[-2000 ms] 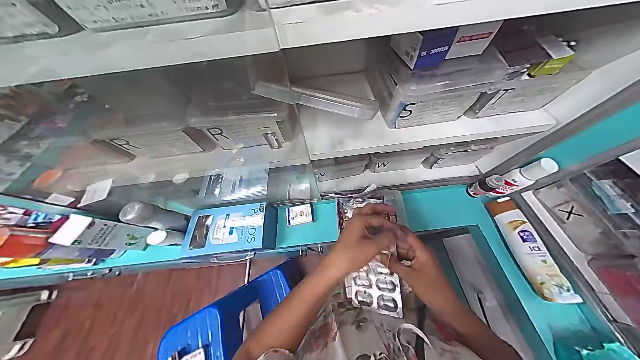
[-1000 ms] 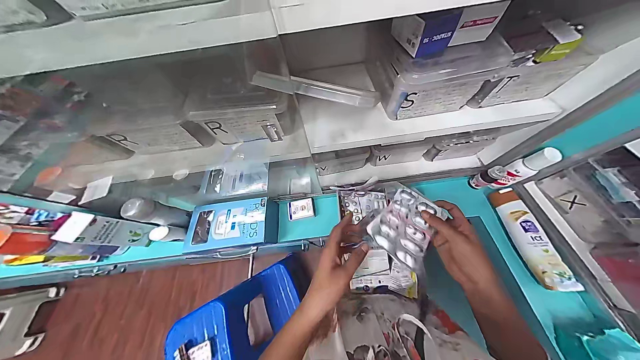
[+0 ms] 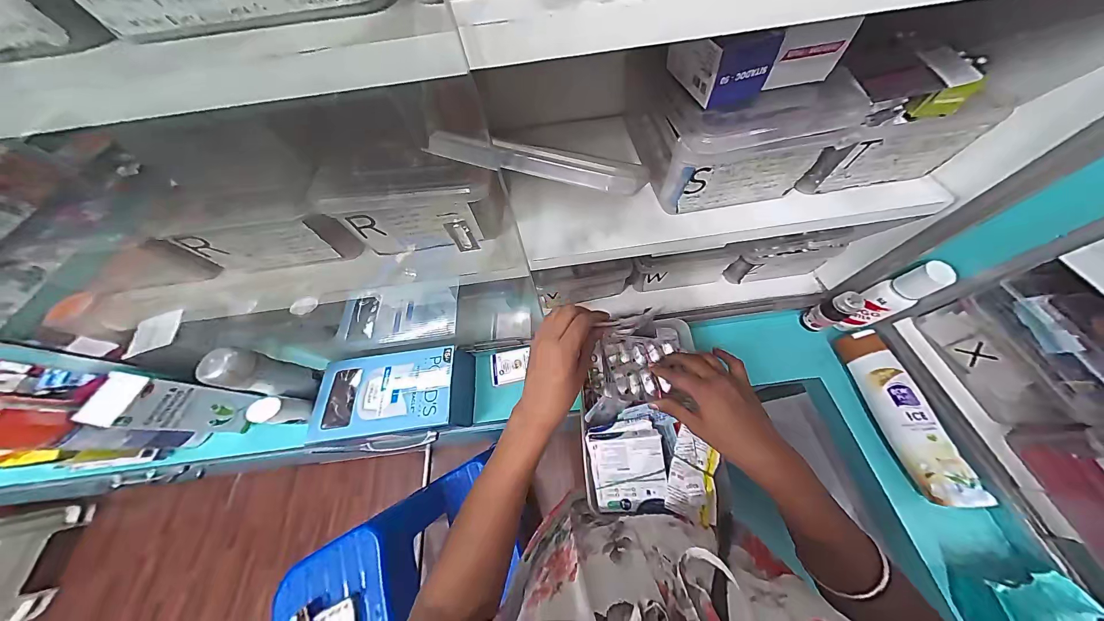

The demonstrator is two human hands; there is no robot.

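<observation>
A clear plastic bin [image 3: 590, 466] stands on the turquoise counter against my body. Silvery blister packs of tablets [image 3: 631, 366] lie in its far half, and small medicine cartons [image 3: 627, 470] with thin bands around them fill the near half. My left hand [image 3: 561, 345] is at the bin's far left corner, its fingertips bent over the edge of the packs; whether they grip one is hidden. My right hand [image 3: 711, 397] rests with spread, curved fingers on the right side of the blister packs, and its hold on them cannot be made out.
A blue boxed product [image 3: 388, 392] and bottles [image 3: 259, 373] stand left. A talc bottle [image 3: 918, 423] lies right, near a white-capped can [image 3: 901, 297]. Lettered plastic boxes [image 3: 742, 177] fill the shelves ahead, partly behind glass. A blue plastic chair [image 3: 345, 552] is below left.
One second ago both hands held blister packs up above the bin. Now the hands are lower and farther forward, and the packs lie in the bin's far half.
</observation>
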